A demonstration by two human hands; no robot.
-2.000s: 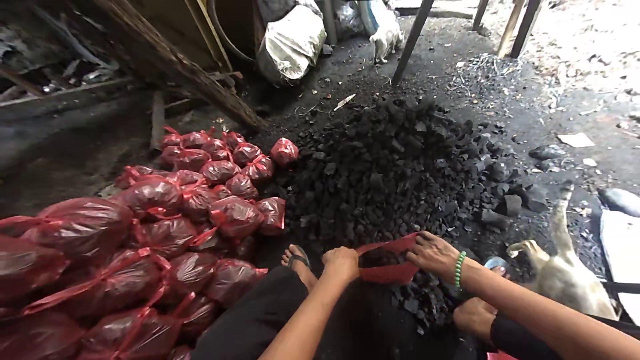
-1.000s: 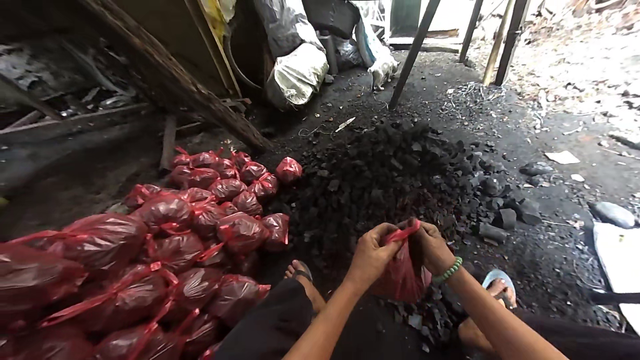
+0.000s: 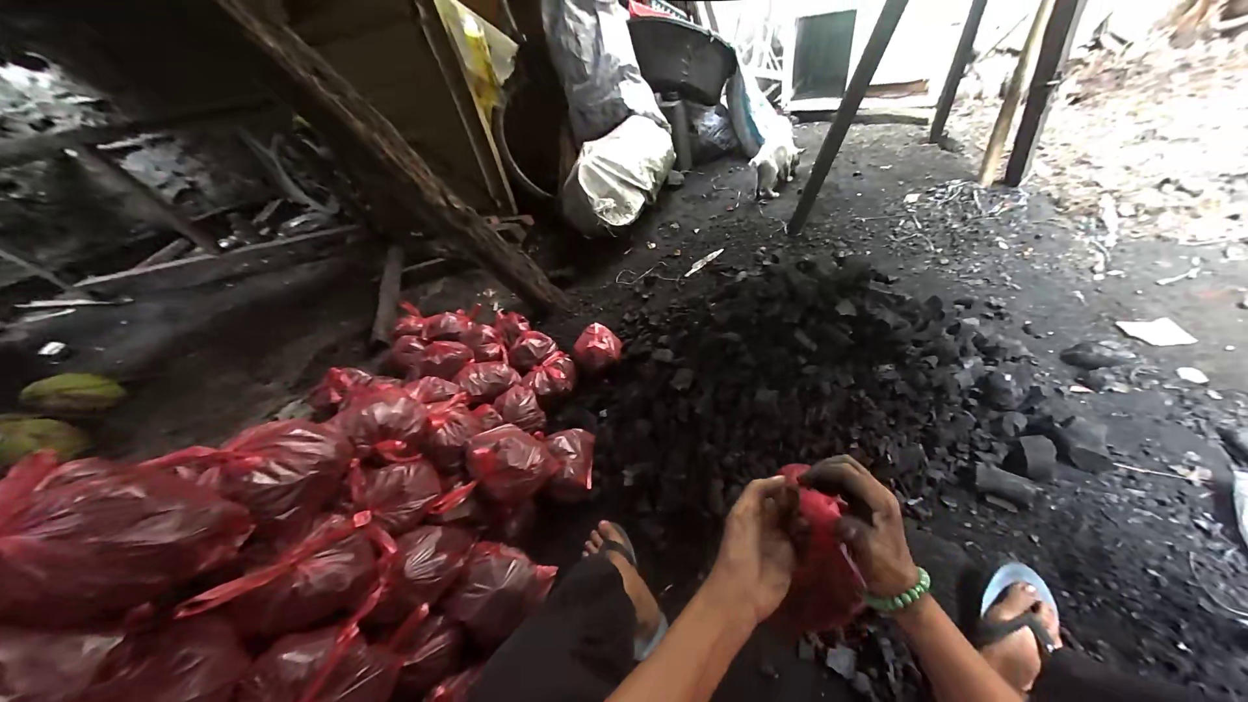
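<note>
Both my hands are at the gathered top of a red plastic bag point(image 3: 817, 575), which hangs between them with dark contents. My left hand point(image 3: 759, 551) pinches it from the left side. My right hand point(image 3: 873, 531), with a green bead bracelet at the wrist, grips it from the right, fingers curled over the top. Just beyond the hands lies a heap of black charcoal point(image 3: 790, 361). Many filled red plastic bags point(image 3: 507, 463) are piled to the left, most with knotted tops. The fingertips partly hide the bag's neck.
My feet in flip-flops stand either side of the bag. A leaning wooden post point(image 3: 390, 156) rises behind the pile. Beyond the heap are a white sack point(image 3: 621, 174), a white animal point(image 3: 773, 164) and a slanted pole point(image 3: 848, 112). Green coconuts point(image 3: 73, 393) lie at far left.
Two seconds ago the red bag's mouth was stretched wide between my hands; now its top is bunched and my hands are close together. The cat seen at the right earlier is out of view there.
</note>
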